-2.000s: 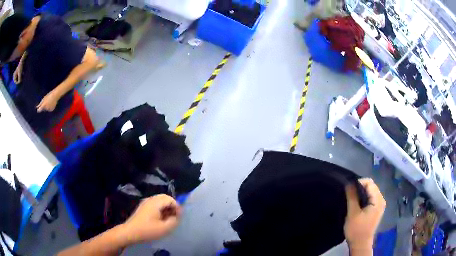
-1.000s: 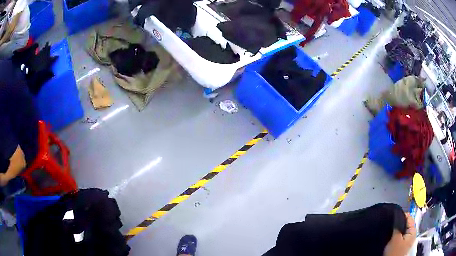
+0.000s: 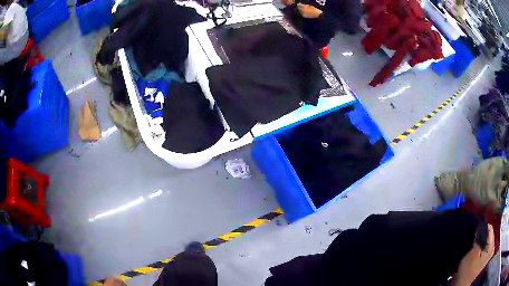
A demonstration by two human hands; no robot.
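My right hand (image 3: 479, 258) is at the lower right edge, with its fingers closed on the edge of a large black cloth piece (image 3: 390, 251). The cloth spreads leftward along the bottom, and its lower part is cut off by the picture. A small skin-toned patch shows at the bottom left edge. It may be part of my left hand, but too little shows to tell its state.
A blue bin (image 3: 282, 181) of black pieces stands against a white table (image 3: 187, 159) heaped with black cloth. Yellow-black tape (image 3: 240, 230) crosses the floor. A red stool (image 3: 25, 190) and blue bin (image 3: 47, 114) are left. Red cloth (image 3: 404, 36) lies at back.
The view has swung left and forward, bringing the white table and its blue bin nearer. My right hand still holds the black cloth. My left hand, clear two seconds ago, is no longer clearly visible.
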